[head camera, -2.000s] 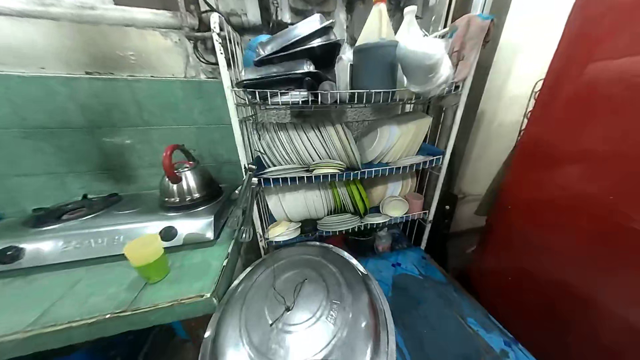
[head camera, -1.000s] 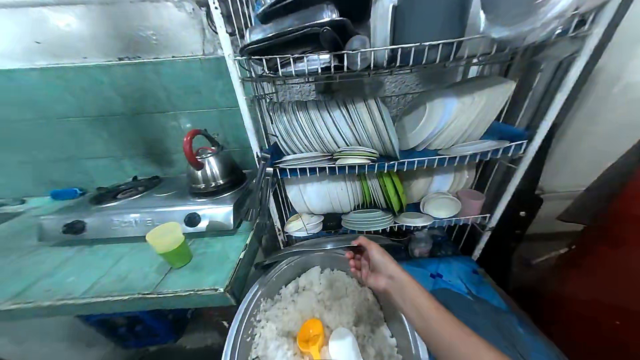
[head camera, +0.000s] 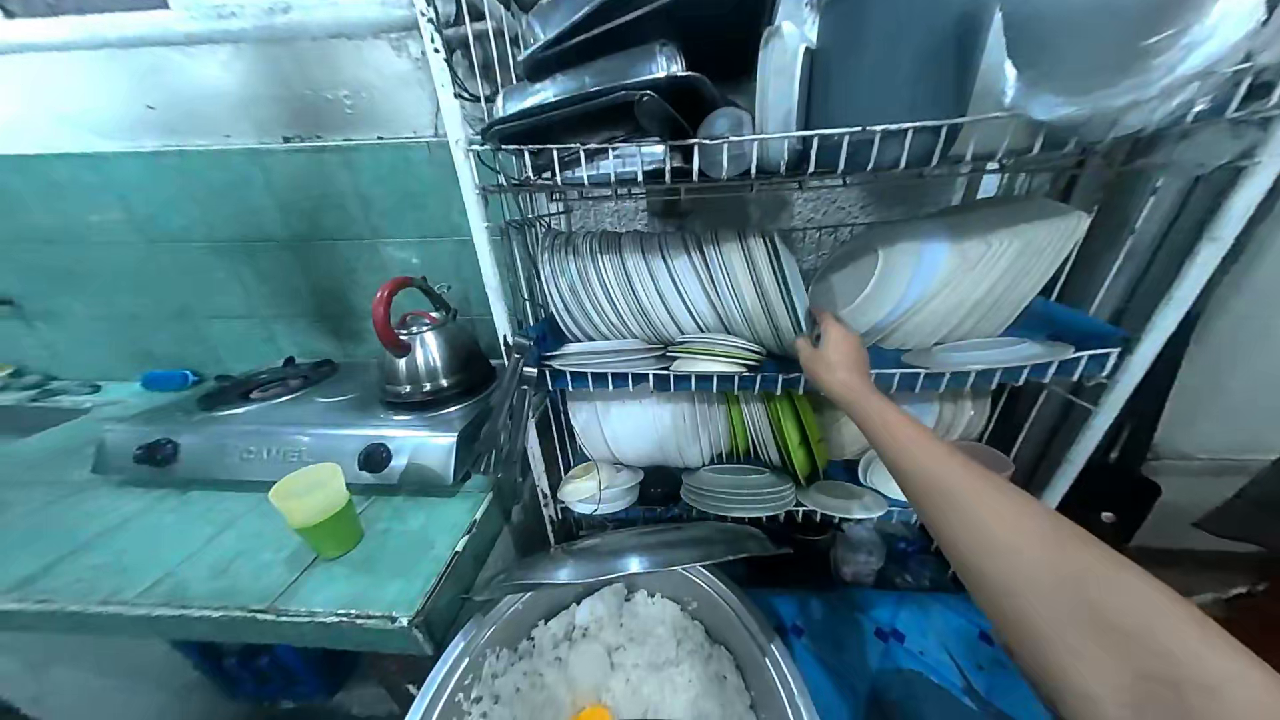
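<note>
My right hand (head camera: 835, 355) reaches to the rack's middle shelf, its fingers at the edge of the rightmost plate in a row of upright plates (head camera: 680, 285). Whether they grip that plate is hard to tell. Right of the hand lean large oval platters (head camera: 950, 270). Small plates (head camera: 715, 350) lie flat at the front of that shelf. Below stands a large metal pot (head camera: 770, 670) of cooked rice (head camera: 620, 650), with part of an orange scoop (head camera: 593, 713) at the bottom edge. The metal lid (head camera: 640, 550) rests tilted behind the pot. My left hand is out of view.
At left, a green tiled counter (head camera: 200, 570) holds a two-burner gas stove (head camera: 270, 430), a kettle (head camera: 430, 350) with a red handle and a yellow-green cup (head camera: 320, 510). Trays (head camera: 600, 110) fill the upper shelf. Bowls (head camera: 600, 487) and saucers (head camera: 738, 490) sit lower. Blue patterned cloth (head camera: 900, 650) lies right of the pot.
The lid covered the pot two seconds ago; now the rice shows and the lid is behind. My right hand has moved from the lid up to the plates. The view is closer to the rack.
</note>
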